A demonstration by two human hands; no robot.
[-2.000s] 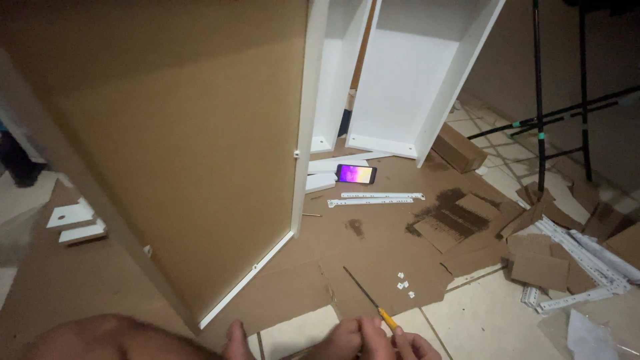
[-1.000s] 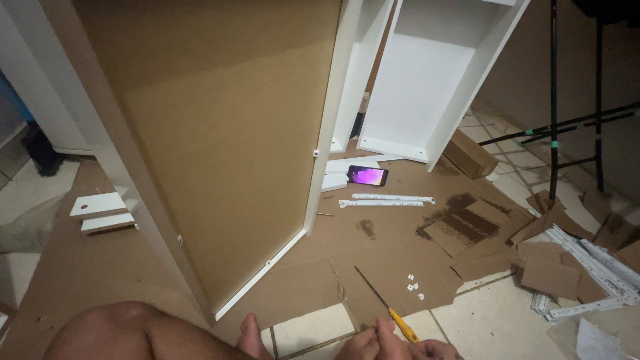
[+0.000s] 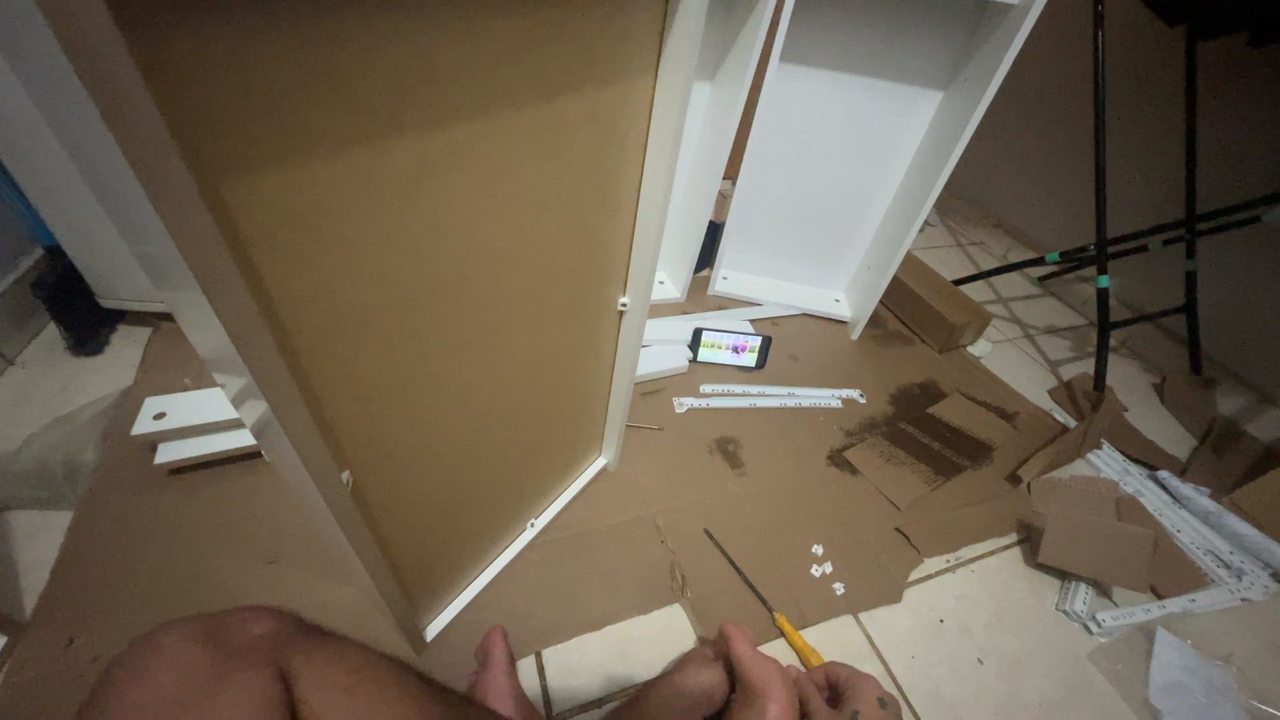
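My left hand (image 3: 757,678) is at the bottom edge, its fingers bent. Close beside it on the right is my right hand (image 3: 852,694), partly cut off by the frame. The fingertips nearly meet; whether something small is between them cannot be seen. A screwdriver with a yellow handle (image 3: 797,640) lies just beyond them, its shaft pointing up-left over the cardboard. Several small white clips (image 3: 821,570) lie right of the shaft. A large white-framed furniture piece with a brown back panel (image 3: 430,280) stands at the left, small white fasteners along its frame.
Two white metal drawer rails (image 3: 770,402) lie below a lit phone (image 3: 731,348). Behind stands a white open furniture carcass (image 3: 850,150). More rails (image 3: 1170,605) and torn cardboard (image 3: 1095,530) are at the right, near a black metal stand (image 3: 1101,220). White boards (image 3: 190,412) lie left; bare knee and foot are below.
The picture on the phone screen has changed. Both hands stay low and close together near the screwdriver, which has not plainly moved on the floor.
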